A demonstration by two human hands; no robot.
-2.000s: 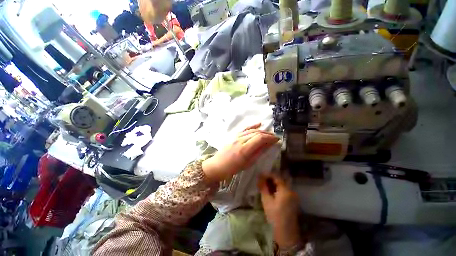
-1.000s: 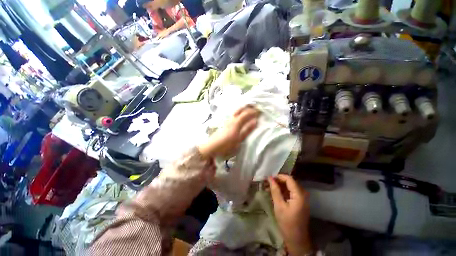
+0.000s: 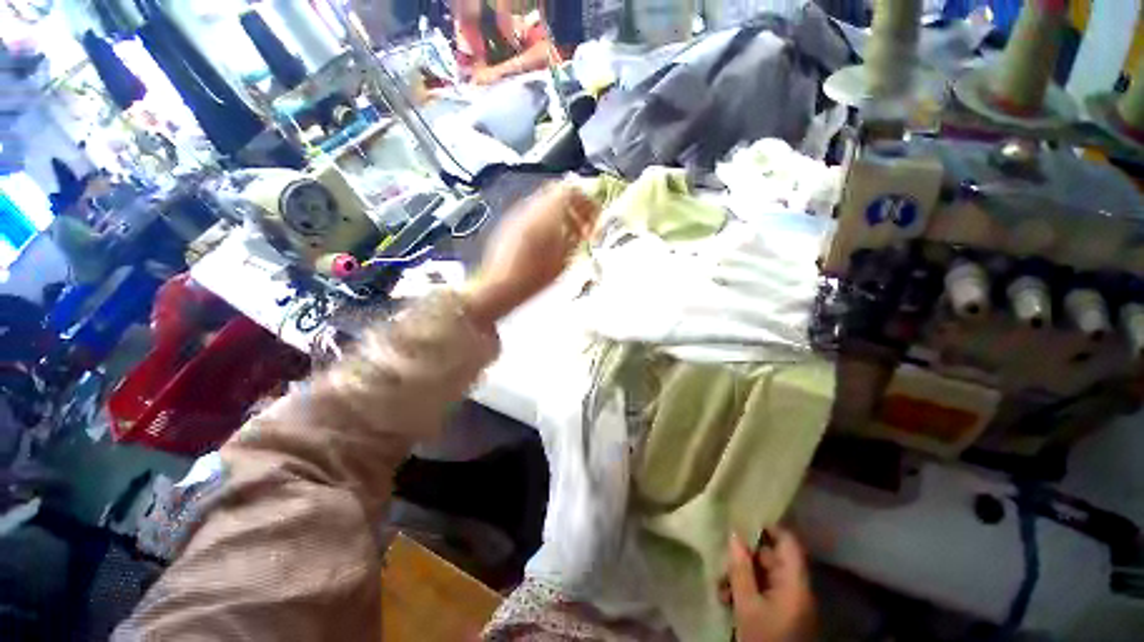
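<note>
My left hand [image 3: 533, 251] is raised at the far left of the cloth pile, blurred, by the pale green cloth's left end; whether it holds cloth is unclear. My right hand [image 3: 768, 587] is low at the table's front edge, its fingers pinching the edge of the pale green panel [image 3: 728, 439]. That panel hangs over the front edge, below white fabric [image 3: 715, 289]. The white fabric reaches the needle area [image 3: 843, 314] of the overlock machine [image 3: 991, 238]. More pale green cloth [image 3: 671, 203] lies behind.
A grey fabric pile [image 3: 715, 94] lies behind. Green thread cones [image 3: 893, 44] stand above the machine. A lockstitch machine [image 3: 295, 207] and a red basket [image 3: 207, 370] are at left. A person in red [image 3: 502, 38] sits at the back.
My left hand has moved away from the needle area, up and left. My right hand has moved lower. More of the pale green panel now shows in front of the machine, and the view has shifted left.
</note>
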